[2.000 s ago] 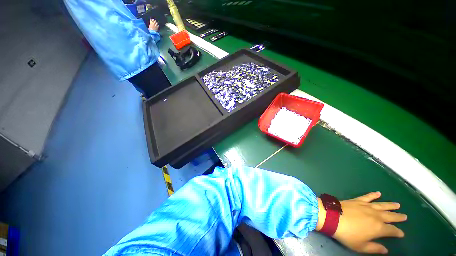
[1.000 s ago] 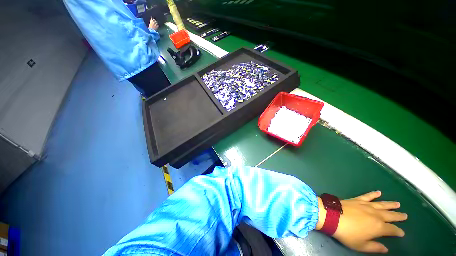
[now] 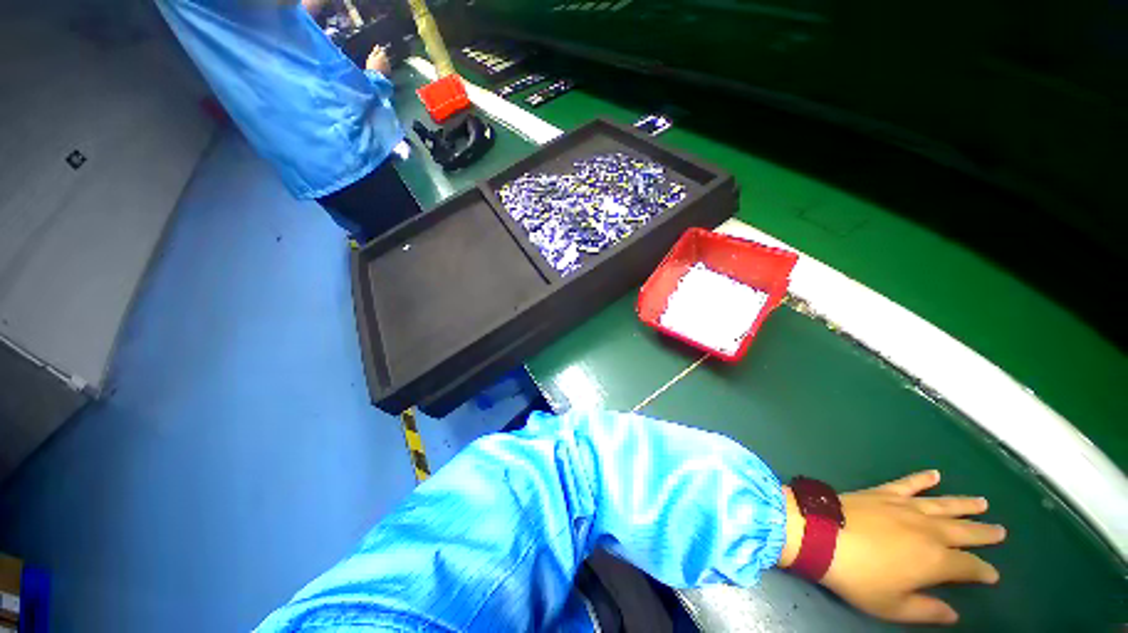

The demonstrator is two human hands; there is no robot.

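Observation:
My left hand (image 3: 913, 548) lies flat on the dark-green bench (image 3: 792, 420) at the lower right, fingers spread, holding nothing. A red wrist strap (image 3: 816, 529) is round its wrist. The red parts bin (image 3: 717, 297) stands beyond my forearm, with small white pieces in it. The black parts tray (image 3: 495, 315) is left of the bin and juts past the bench edge. Its far compartment holds a heap of small silver, blue-violet and dark parts (image 3: 588, 204); the near one holds only a tiny speck. My right hand is out of the picture.
A green conveyor (image 3: 854, 229) runs behind a white edge strip (image 3: 965, 383). A person in a blue smock (image 3: 291, 105) works at the upper left, near a black object (image 3: 458, 142) and another red bin (image 3: 443, 98). Dark phone-like items (image 3: 544, 90) lie on the conveyor.
The other person's arm and body have shifted slightly. A small item on the conveyor behind the tray has moved a little to the right. My left hand has stayed in place.

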